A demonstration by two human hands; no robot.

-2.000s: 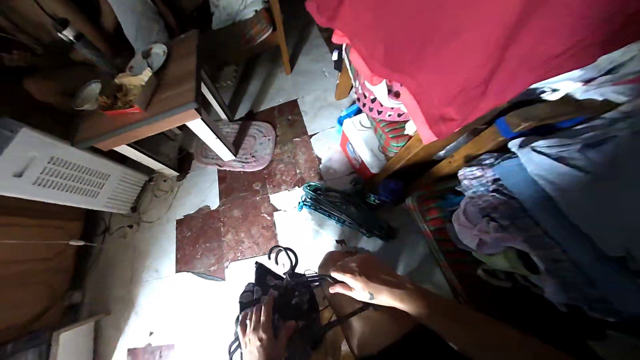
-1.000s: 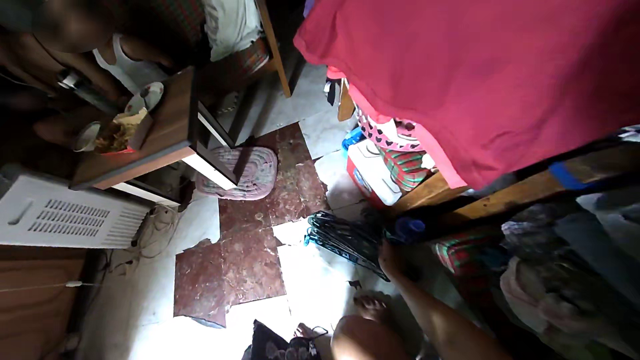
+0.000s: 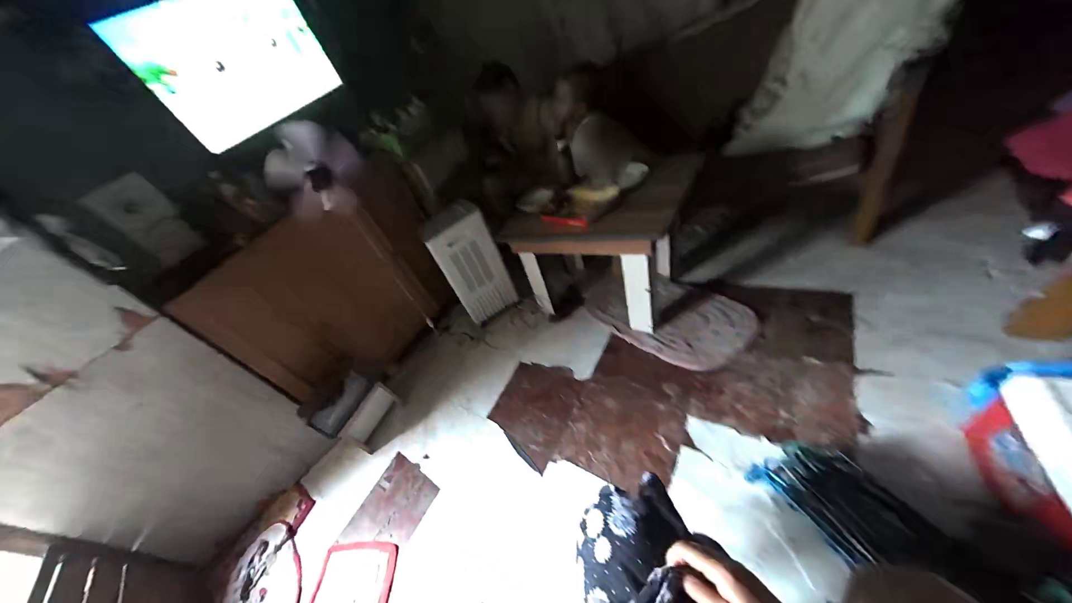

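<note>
At the bottom of the head view, one of my hands (image 3: 710, 569), which looks like my right, has its fingers closed on a black garment with a white flower print (image 3: 618, 536). My left hand cannot be seen. To the right of the garment a bundle of dark clothes hangers (image 3: 846, 502) lies on the floor, apart from my hand, some with blue-green edges. No hanger shows clearly in the garment, and its lower part is cut off by the frame.
A low wooden table (image 3: 603, 243) with food stands ahead, two people behind it. An oval mat (image 3: 695, 331) lies by its legs. A spinning fan (image 3: 318, 172) and lit screen (image 3: 218, 67) are at the left, a red and white box (image 3: 1017, 452) at the right.
The view has swung left and up. A hand that was at the hangers a second ago is no longer there; the flowered garment is now raised into fuller view.
</note>
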